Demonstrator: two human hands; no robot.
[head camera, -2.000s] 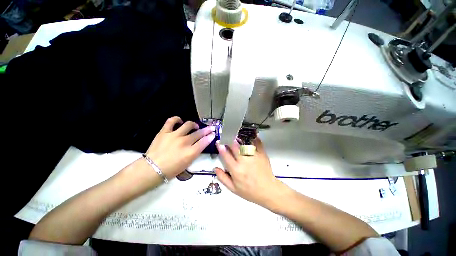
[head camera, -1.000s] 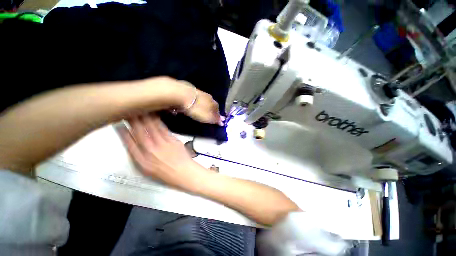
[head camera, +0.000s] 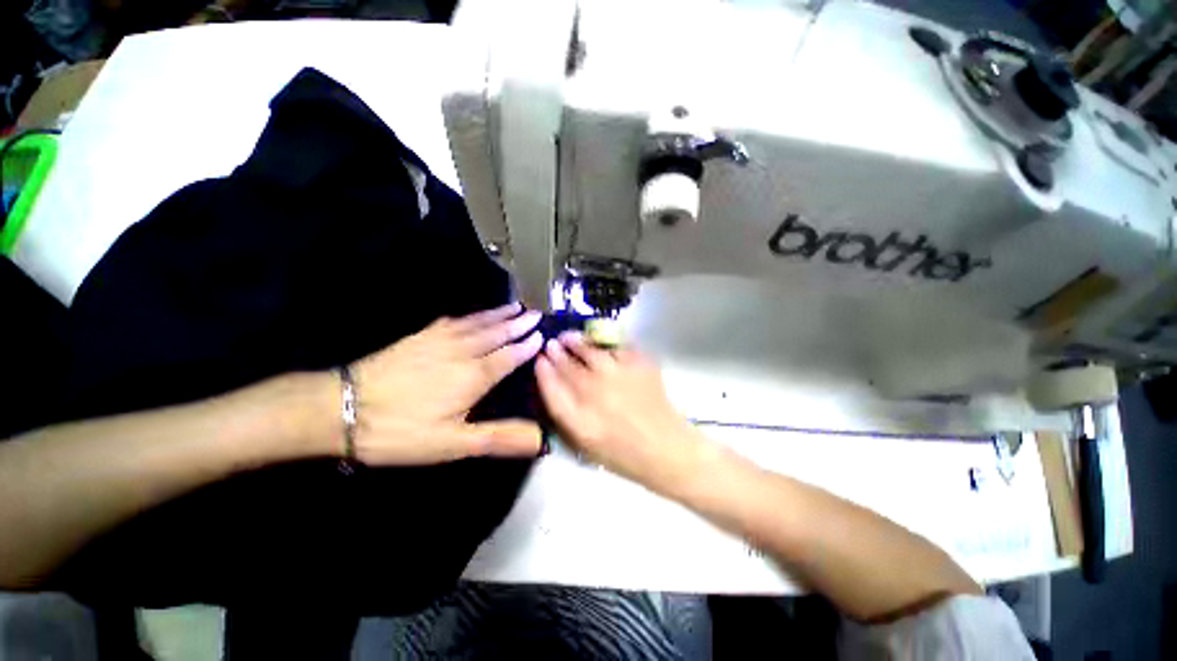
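The black garment piece (head camera: 297, 271) covers the left of the table and hangs over its front edge. My left hand (head camera: 432, 387) lies flat on the cloth with fingers spread, its fingertips beside the needle area. My right hand (head camera: 613, 400) is at the right edge of the cloth, its fingertips pinching the cloth edge just in front of the foot. The lit presser foot area (head camera: 568, 300) sits under the left end of the white sewing machine (head camera: 826, 155); the needle tip is hidden by the head and fingers.
The tension dial (head camera: 670, 196) is on the head's front. A black-handled tool (head camera: 1092, 497) lies at the table's right end. A green basket rim (head camera: 29, 194) shows at far left. The white table (head camera: 620, 529) ends above my striped lap (head camera: 555, 626).
The cloth now spreads across the left and over the front edge. My left hand has flattened on it; my right hand has moved from the table's left part to the cloth edge by the foot.
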